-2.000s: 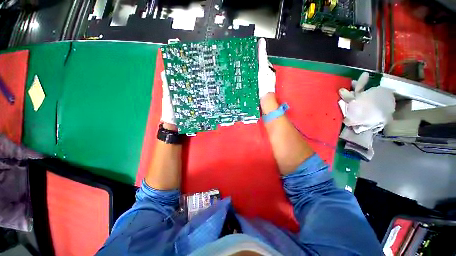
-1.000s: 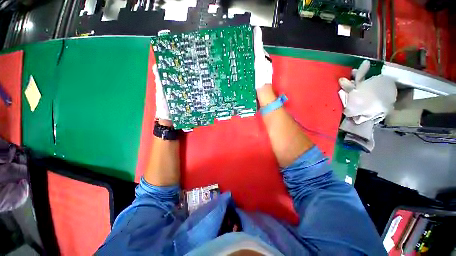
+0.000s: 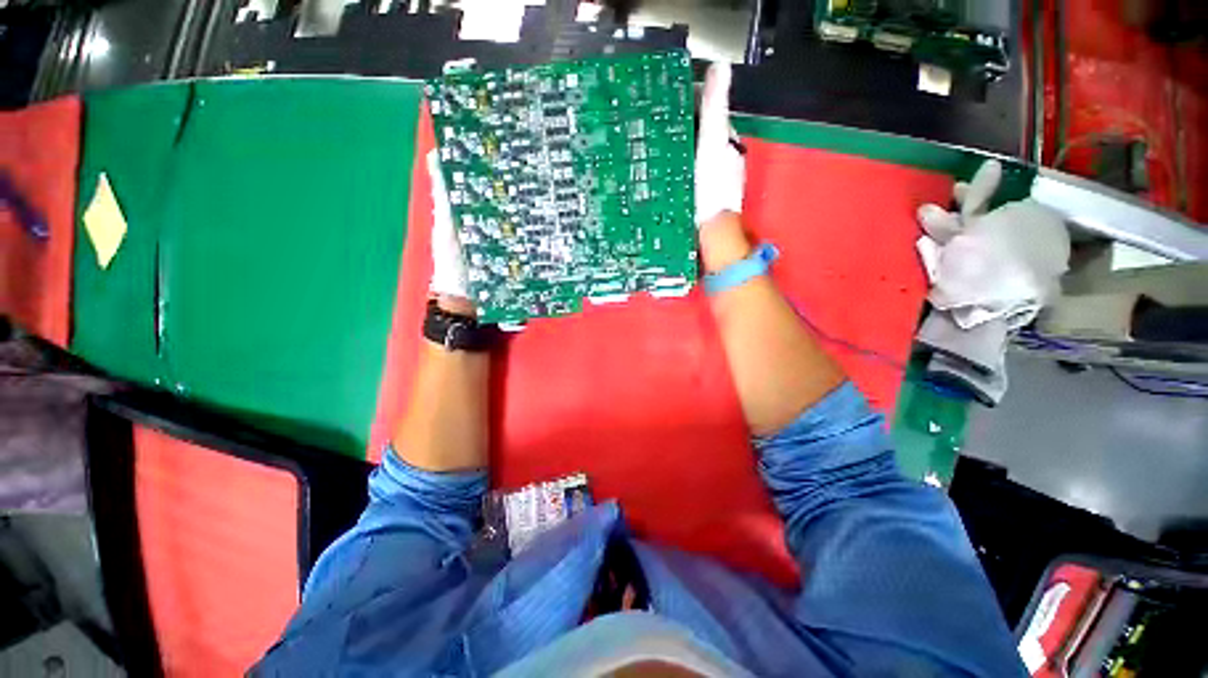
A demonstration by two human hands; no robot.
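Observation:
A green circuit board (image 3: pixel 570 192) with rows of small silver and dark parts is held up over the red mat (image 3: pixel 609 424), its populated face towards me. My left hand (image 3: pixel 447 245), in a white glove, grips its left edge; the fingers are mostly hidden behind the board. My right hand (image 3: pixel 718 159), also white-gloved, grips its right edge with the fingers along the side. White connectors show along the board's near edge.
A conveyor with a black pallet (image 3: pixel 782 86) runs beyond the bench edge, with another green board (image 3: pixel 914 40) on it. Crumpled white gloves (image 3: pixel 1000 265) lie at right. A yellow note (image 3: pixel 105 221) lies on the green mat (image 3: pixel 285 252). A red-lined black tray (image 3: pixel 219 543) is at lower left.
The board, held in both hands, has moved up the picture and away from me since the first frame. Both hands keep their grip on its sides.

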